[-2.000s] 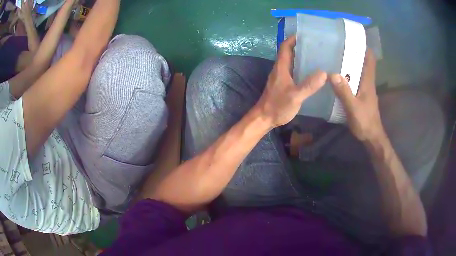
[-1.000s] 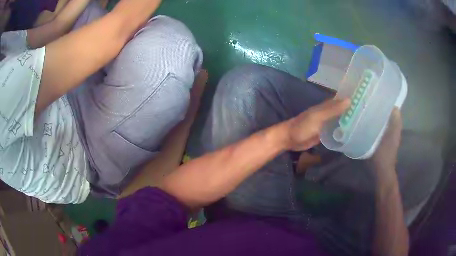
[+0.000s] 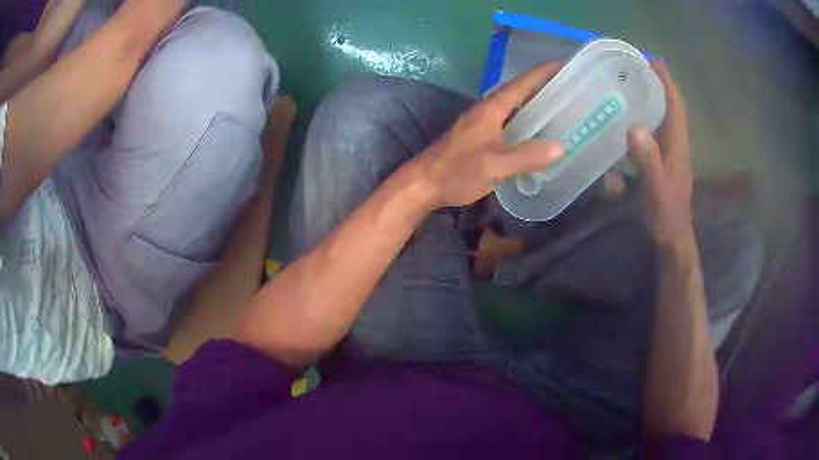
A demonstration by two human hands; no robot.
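Observation:
A frosted translucent housing [image 3: 588, 148] with rounded ends is held tilted above my lap. Its broad face is towards me, and a pale green strip with a row of light marks [image 3: 593, 135] shows through it. A small ring [image 3: 529, 183] shows at its lower left end. My left hand [image 3: 494, 148] grips the left side, thumb on the face. My right hand [image 3: 663, 162] grips the right side, thumb at the rim and fingers partly hidden behind. The white cover does not show clearly now.
An open carton with blue edges [image 3: 539, 49] lies just beyond the housing, partly hidden by it. A person in grey trousers [image 3: 193, 162] sits close on my left, with cardboard [image 3: 238, 260] beside the leg. My jeans-clad knees are below my hands. The green floor [image 3: 395, 27] is shiny.
The housing was first held side-on with a white band showing. It has since turned its broad face towards me and moved up and left with both hands in the last second.

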